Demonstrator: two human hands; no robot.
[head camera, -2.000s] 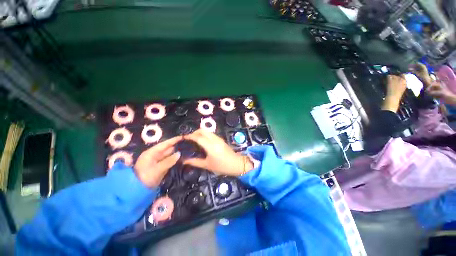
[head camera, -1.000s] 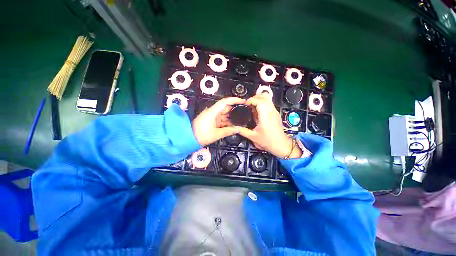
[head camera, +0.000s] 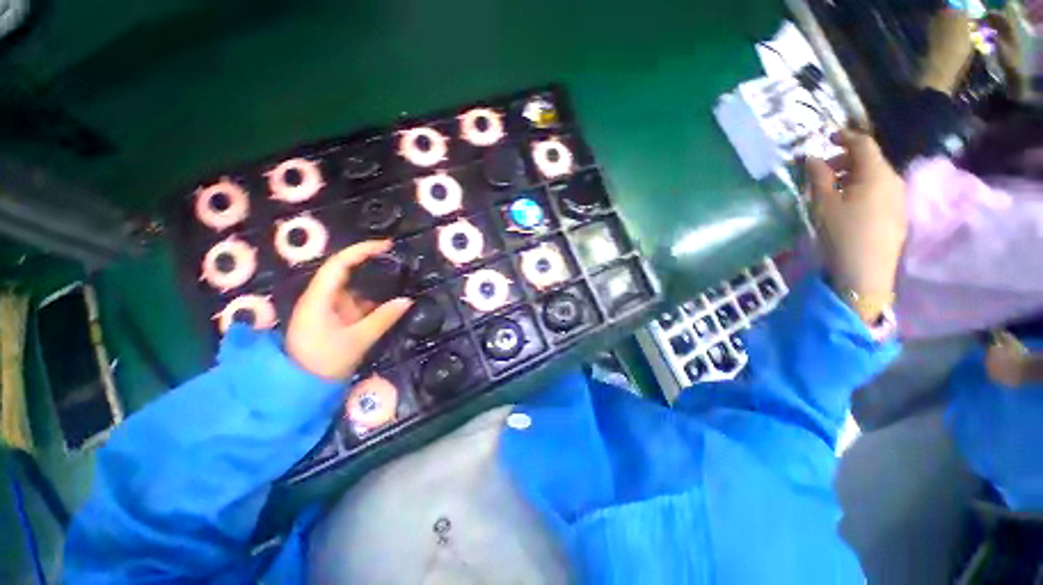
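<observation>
My left hand (head camera: 332, 311) is over the left middle of the black component tray (head camera: 627, 286), its thumb and fingers curved around a round black watch head (head camera: 383, 278). My right hand (head camera: 858, 211) is off the tray at the right, by the white power strip (head camera: 749, 135) and its cables; whether its fingers hold a cable, I cannot tell. Pink watch heads (head camera: 222, 203) and black ones (head camera: 506, 337) lie in the tray's pockets. One watch (head camera: 526, 215) shows a lit blue screen.
A smartphone (head camera: 78, 366) and a tan bundle of sticks (head camera: 14, 366) lie at the left. A white tray (head camera: 715, 331) with small black pieces is right of the black tray. Another person's pink sleeve (head camera: 972, 251) is at the right.
My right hand has left the watch head and moved right to the power strip. My left hand stays on the watch head. The view has turned, and the white tray shows now.
</observation>
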